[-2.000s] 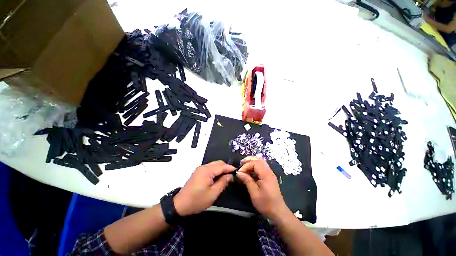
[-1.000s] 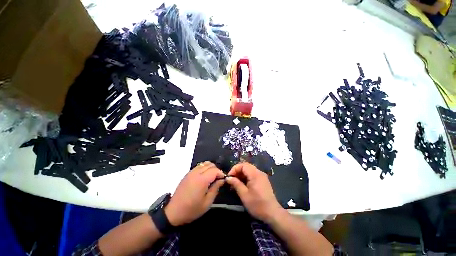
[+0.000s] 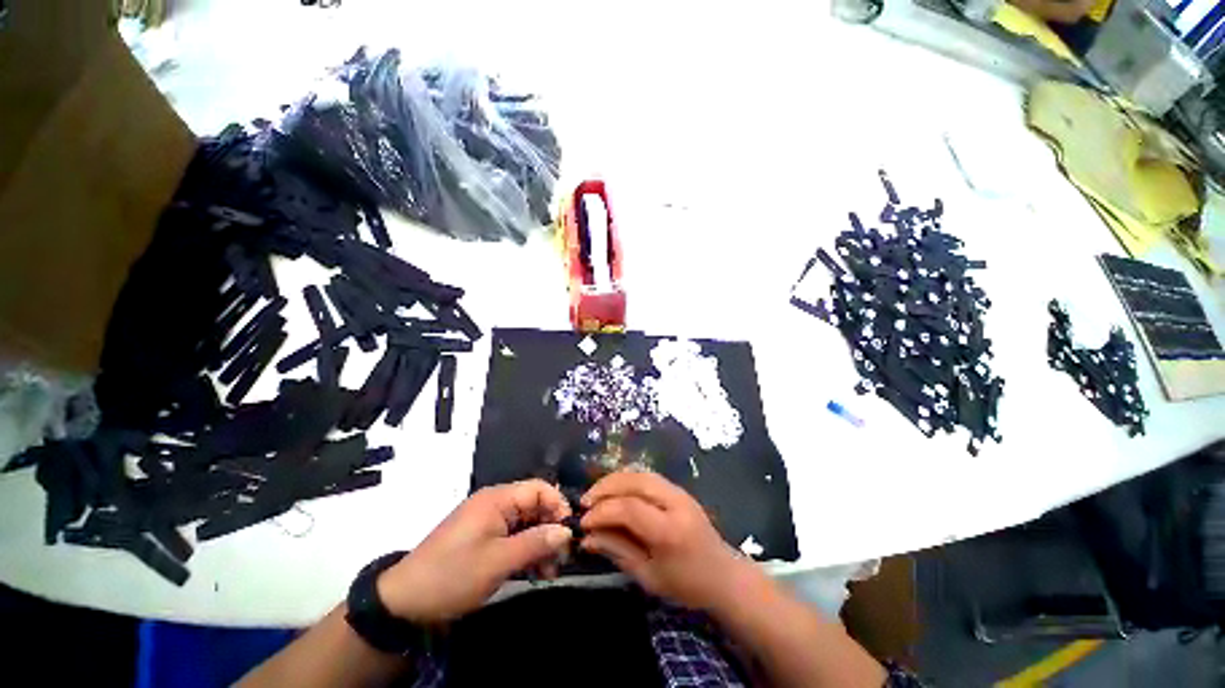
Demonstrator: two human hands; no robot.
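My left hand (image 3: 486,548) and my right hand (image 3: 658,538) meet over the front edge of the black mat (image 3: 517,437). Their fingertips pinch a small dark piece (image 3: 575,518), probably a black fabric tab, mostly hidden by the fingers. Tiny shiny silver-purple metal parts (image 3: 602,397) lie heaped on the mat beyond my hands. Flat white pieces (image 3: 699,393) are heaped to their right. Plain black tabs (image 3: 390,296) form a large pile on the left. Black tabs with white dots (image 3: 914,316) are piled on the right.
A red tape dispenser (image 3: 594,255) stands just beyond the mat. A clear bag of black tabs (image 3: 437,141) and a cardboard box (image 3: 81,175) are at the left. A blue-handled tool (image 3: 845,413) lies right of the mat. A smaller dotted pile (image 3: 1099,370) is far right.
The head view has shifted, so the table things sit further left in the picture. Both hands have moved nearer the mat's front edge and still hold the small dark piece together.
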